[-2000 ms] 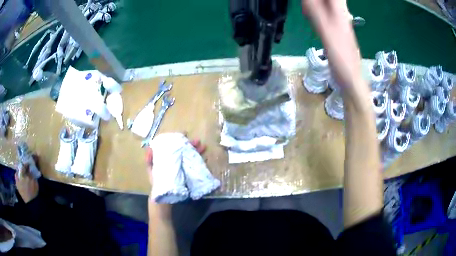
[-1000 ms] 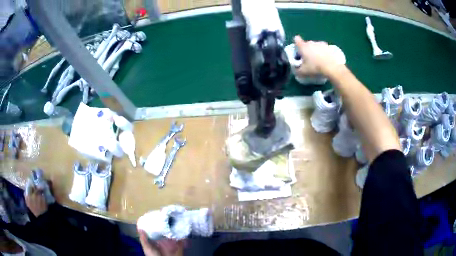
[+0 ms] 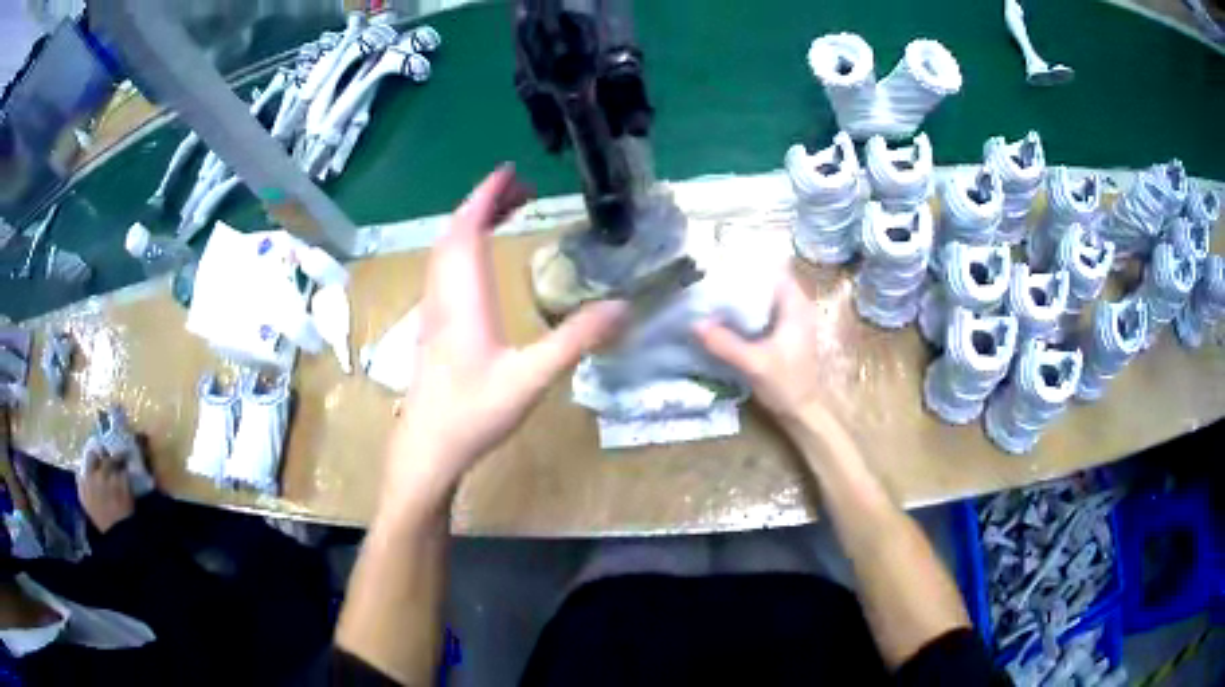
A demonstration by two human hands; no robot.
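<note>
A pale, blurred object (image 3: 692,329), probably ribbed sleeves, lies over the crumpled pad (image 3: 571,279) below the black tool head (image 3: 591,121). My left hand (image 3: 490,369) is open at the pad's left, fingers spread upward and thumb near the pad. My right hand (image 3: 779,356) is at the pale object's right side, thumb and fingers apart around it; blur hides whether it grips. A white sheet (image 3: 669,426) sticks out under the pad's front. A joined pair of ribbed sleeves (image 3: 887,101) stands on the green belt.
Many upright ribbed sleeves (image 3: 974,356) stand at right. Two white sleeves (image 3: 258,436), a white bag (image 3: 235,302) and a squeeze bottle (image 3: 331,322) lie at left. Long pale parts (image 3: 336,108) lie on the belt. Another person's hand (image 3: 108,490) is at far left. Blue bins stand lower right.
My right hand has left the sleeve pair on the belt and come down to the pad. My left hand has moved up from the bench's front edge and opened, no longer holding its sleeves.
</note>
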